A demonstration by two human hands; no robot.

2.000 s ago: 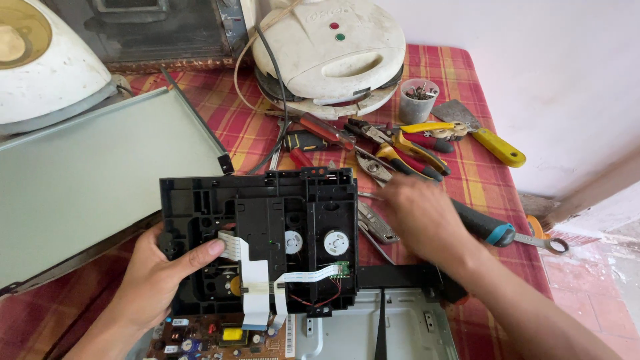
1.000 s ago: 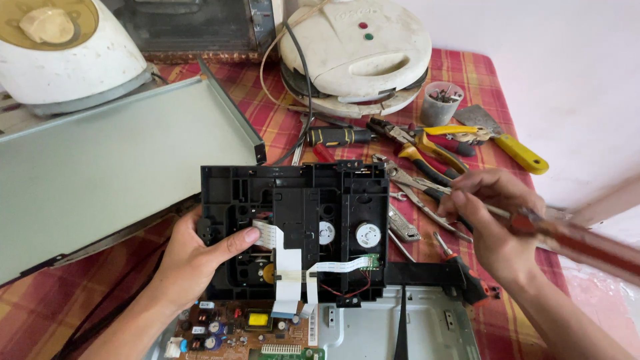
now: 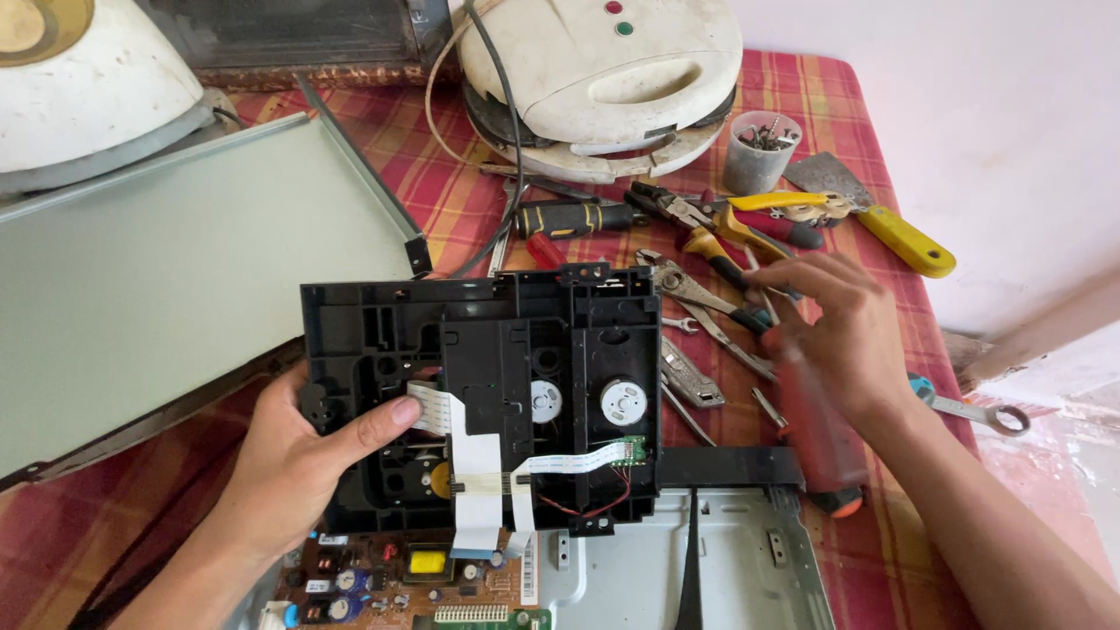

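Observation:
My left hand [image 3: 297, 455] grips the left edge of a black plastic disc drive mechanism [image 3: 551, 350], its thumb by a white ribbon cable [image 3: 477, 472]. The drive is tilted up over an open metal chassis [image 3: 744, 560] holding a brown circuit board [image 3: 394, 569]. Two round silver motor parts and a small green board [image 3: 634, 450] show on its face. Right of the drive, my right hand [image 3: 831, 332] holds a red-handled screwdriver [image 3: 809, 411], blurred, its shaft between thumb and fingers and its handle hanging down.
Pliers [image 3: 700, 289], a utility knife [image 3: 691, 372], a putty knife [image 3: 906, 241], a wrench [image 3: 976, 411] and a cup of screws [image 3: 761, 153] lie on the checked cloth. A sandwich maker [image 3: 604, 79] stands behind; a metal cover [image 3: 175, 289] lies at left.
My right hand reached among the tools and now has the screwdriver. Since one second ago its handle has swung from pointing right to pointing down. My left hand still holds the drive.

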